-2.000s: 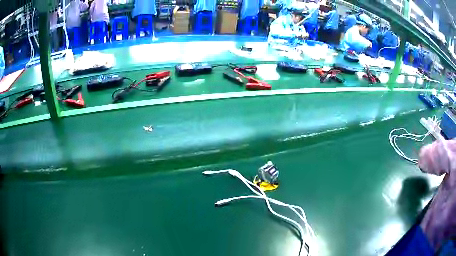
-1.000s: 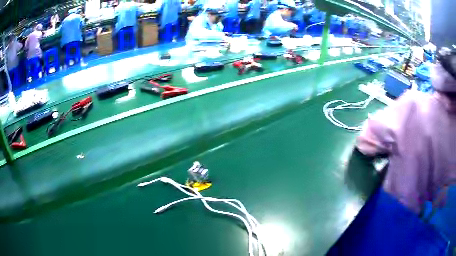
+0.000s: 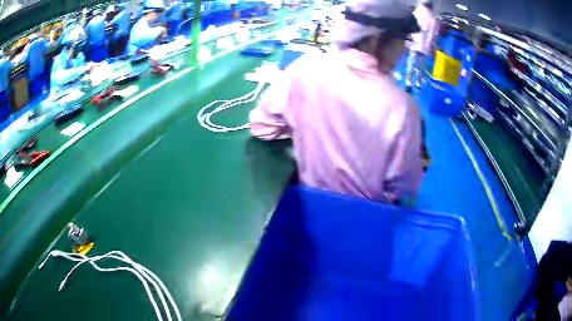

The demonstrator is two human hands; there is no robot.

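Observation:
Thin white USB cables (image 3: 135,266) lie loose on the glossy green bench (image 3: 182,207) at the lower left, their small plugs pointing left. A small silver-grey component with yellow tape (image 3: 79,238) stands just beyond them. A large bright blue bin (image 3: 370,251), seen from above, fills the lower middle and right at the bench's edge. No hand of mine shows in the picture that I can make out.
A person in a pink smock and cap (image 3: 357,119) is beyond the bin. A white cable coil (image 3: 219,116) lies by their arm. Units with red clamps (image 3: 106,97) lie beyond the green rail (image 3: 94,138). A blue floor aisle (image 3: 476,182) runs at right. A dark shape is at the lower right edge.
The view has swung to the right, so the cables and component have shifted left in the picture. The blue bin, the pink-smocked person and the aisle now show much more. No object has clearly been moved.

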